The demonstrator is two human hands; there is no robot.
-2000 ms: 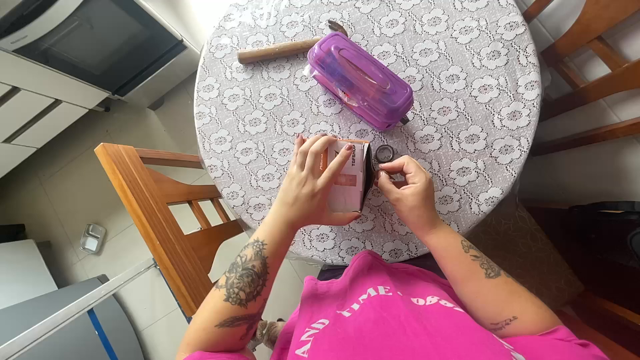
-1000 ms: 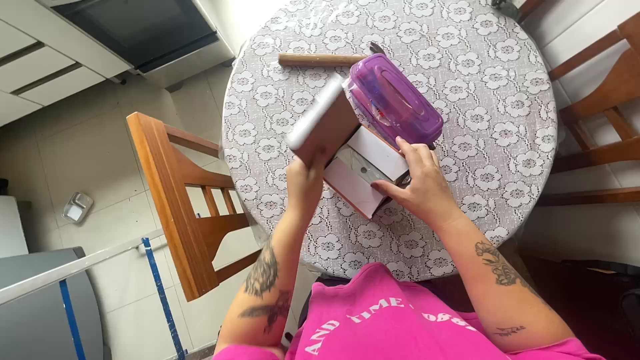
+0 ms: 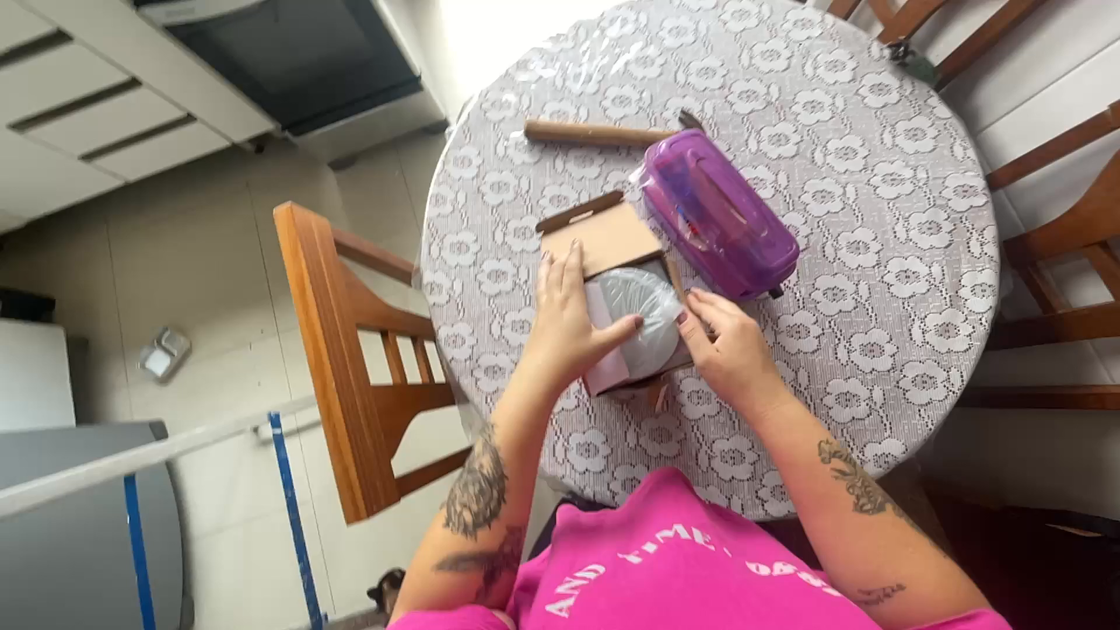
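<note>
A cardboard box (image 3: pixel 602 236) lies on the round table with its lid folded back toward the far side. Inside it sits a round grey object (image 3: pixel 646 317) wrapped in translucent plastic. My left hand (image 3: pixel 569 324) rests over the box's left part, its fingers on the lid's inner face and its thumb over the wrapped object. My right hand (image 3: pixel 722 350) has its thumb and forefinger at the box's right edge, close to the plastic. Whether these fingertips pinch the edge or the wrapping is not clear.
A purple translucent plastic case (image 3: pixel 722 214) with things inside lies just beyond the box to the right. Behind it is a wooden-handled hammer (image 3: pixel 599 134). A lace-patterned cloth (image 3: pixel 814 341) covers the table. Wooden chairs stand at the left (image 3: pixel 337 367) and right (image 3: pixel 1072 236).
The box, handled in both hands one second ago, now lies with its lid spread back and the wrapped round object showing. My left hand has come down onto it.
</note>
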